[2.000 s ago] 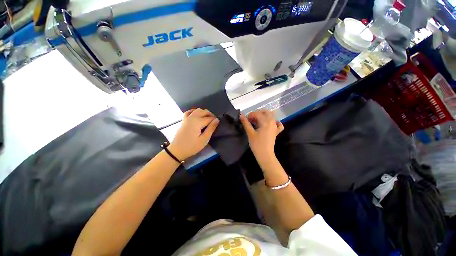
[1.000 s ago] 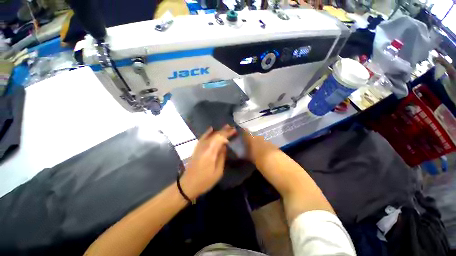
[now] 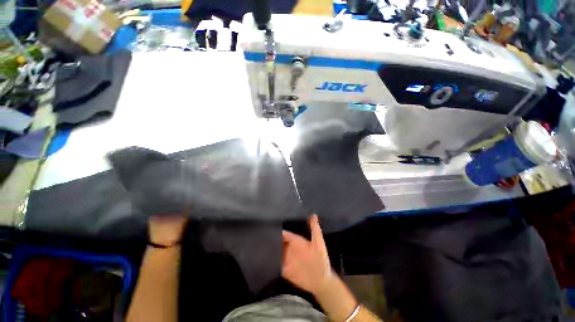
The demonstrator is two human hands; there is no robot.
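Observation:
A dark grey garment panel point(image 3: 214, 188) lies left of and in front of the needle, blurred, with a part hanging over the table's front edge. My left hand point(image 3: 166, 227) is at its front edge, the fingers hidden under the cloth. My right hand point(image 3: 307, 255) is at the cloth's front edge below the needle, thumb and fingers at the fabric. A small shaped piece point(image 3: 331, 176) with a concave right edge lies right of the needle under the arm of the white sewing machine point(image 3: 315, 69). The presser foot area point(image 3: 277, 116) is in glare.
Thread snips point(image 3: 419, 160) and a blue cup point(image 3: 501, 160) stand right on the table. A garment bundle point(image 3: 466, 264) hangs at lower right. A blue basket point(image 3: 129, 277) with red cloth is at lower left. Spare cut pieces point(image 3: 88, 88) and a cardboard box point(image 3: 82, 25) are at upper left.
The view has turned left. My hands have moved apart, the left one going left along the large panel. The small piece that was in my hands now lies flatter beside the needle.

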